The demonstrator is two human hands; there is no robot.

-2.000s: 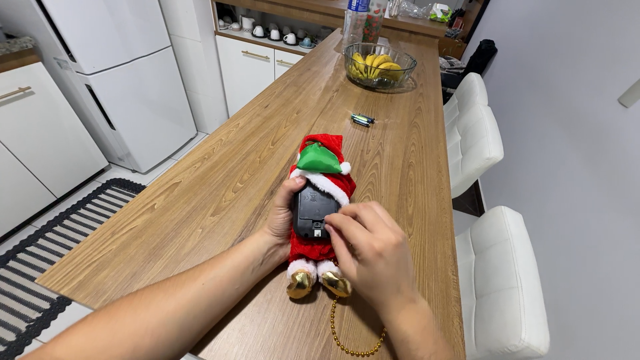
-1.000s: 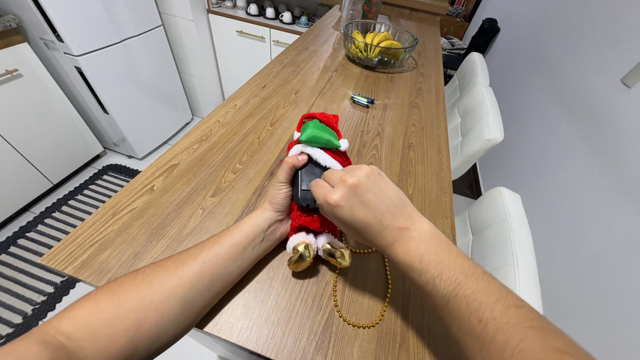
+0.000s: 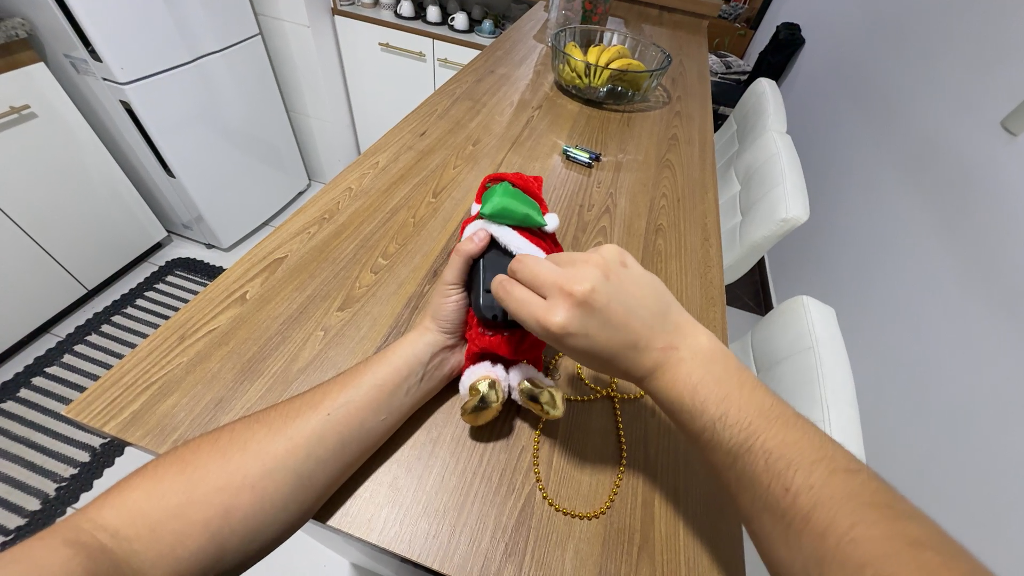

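A plush Santa figure (image 3: 506,346) in red with white trim, a green cloth patch and gold boots lies face down on the wooden table. My left hand (image 3: 454,300) grips its left side, thumb by the white trim. Set in its back is a black plastic battery housing (image 3: 485,298). Over the housing's right part, the curled fingers of my right hand (image 3: 584,300) touch it; whether they pinch anything is hidden. A gold bead string (image 3: 621,448) lies looped on the table beside the boots. Beyond the hat sit several small batteries (image 3: 579,156).
The wooden table (image 3: 384,264) runs away from me. A glass bowl (image 3: 612,88) of bananas (image 3: 600,64) stands toward its far end. White padded chairs (image 3: 804,360) line the right side. A refrigerator (image 3: 212,144) and a striped rug (image 3: 64,376) are at the left.
My right hand has moved from the lower edge of the black housing up over its right part, its fingers now more curled. My left hand keeps its hold on the figure.
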